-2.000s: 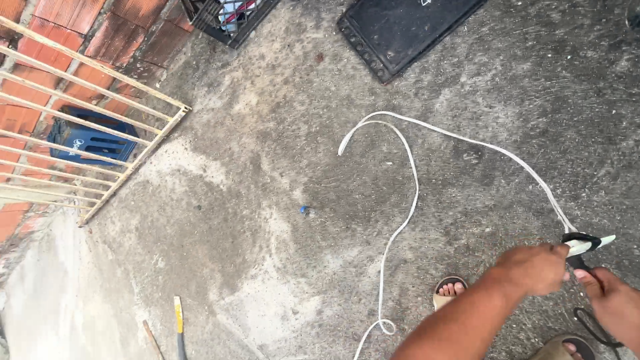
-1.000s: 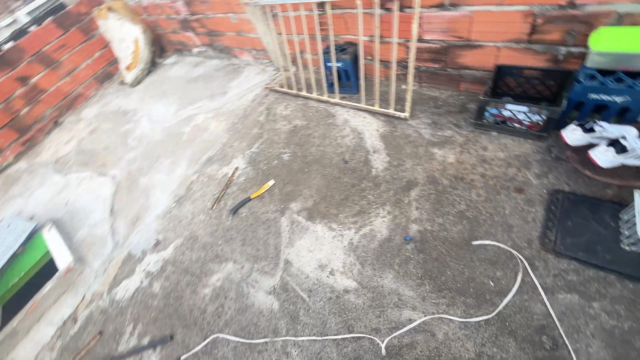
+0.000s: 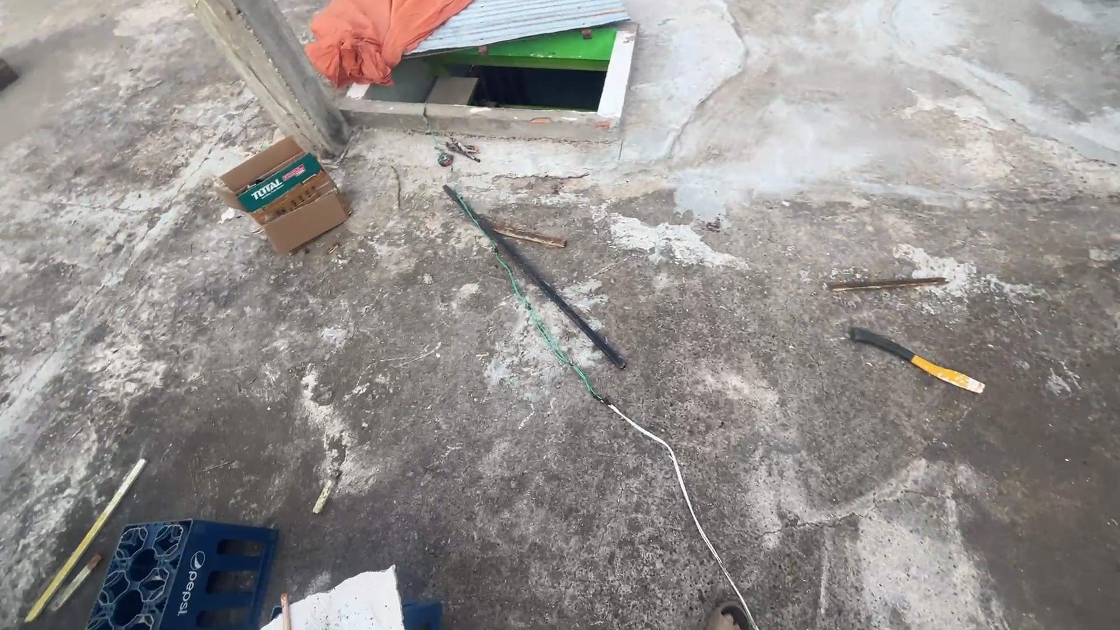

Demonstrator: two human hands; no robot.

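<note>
Neither of my hands shows in the head view. A white cord (image 3: 678, 477) runs up the concrete floor from a foot at the bottom edge and meets a green cord (image 3: 538, 324). Beside the green cord lies a long black bar or pipe (image 3: 551, 289), its upper end touching or very near that cord. A short brown stick (image 3: 529, 235) is close to the bar. On the right, a tool with a black and yellow handle (image 3: 914, 360) lies below another thin brown stick (image 3: 888, 284).
An open floor hatch (image 3: 490, 122) with a raised rim is at the top, partly covered by corrugated sheet (image 3: 525, 19) and orange cloth (image 3: 367, 39). A post (image 3: 271, 74) and open cardboard box (image 3: 302, 214) stand left of it. A blue plastic crate (image 3: 227, 573) is bottom left.
Two seconds ago both hands were in view at the right, holding the white cord and a dark tool; now they are out of view. The view has swung far across the floor to the hatch.
</note>
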